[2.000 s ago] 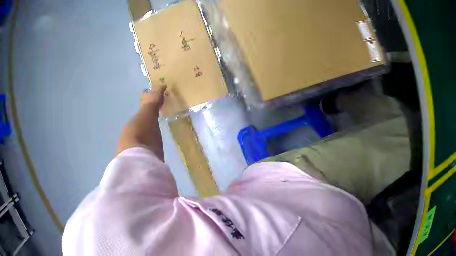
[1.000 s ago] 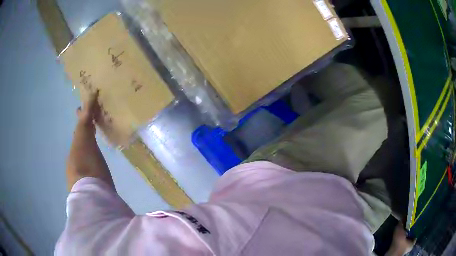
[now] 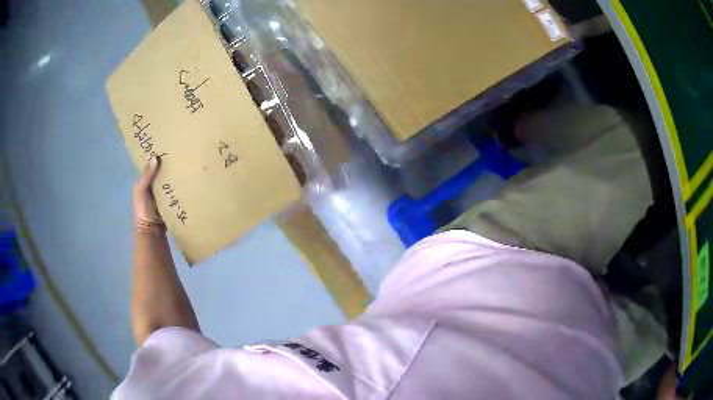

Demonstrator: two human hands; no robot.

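Note:
My left hand (image 3: 147, 194) holds a brown cardboard sheet (image 3: 211, 148) with black handwriting by its left edge, thumb on top. The sheet is raised and shifted off a clear plastic tray (image 3: 270, 98), whose edge shows along its right side. Pockets and contents of this tray cannot be made out. A small part of my right hand or forearm (image 3: 667, 384) shows at the lower right edge, cut off and blurred; its fingers are hidden.
A larger stack with a brown sheet on top (image 3: 422, 58) stands at upper centre beside a blue plastic base (image 3: 453, 187). My knee is close to it. The green bench mat (image 3: 700, 133) curves along the right. Floor tape (image 3: 324, 254) runs below the sheet.
The handwritten sheet has come up and away from the tray in my left hand, looking larger and exposing the tray edge. The view has also shifted.

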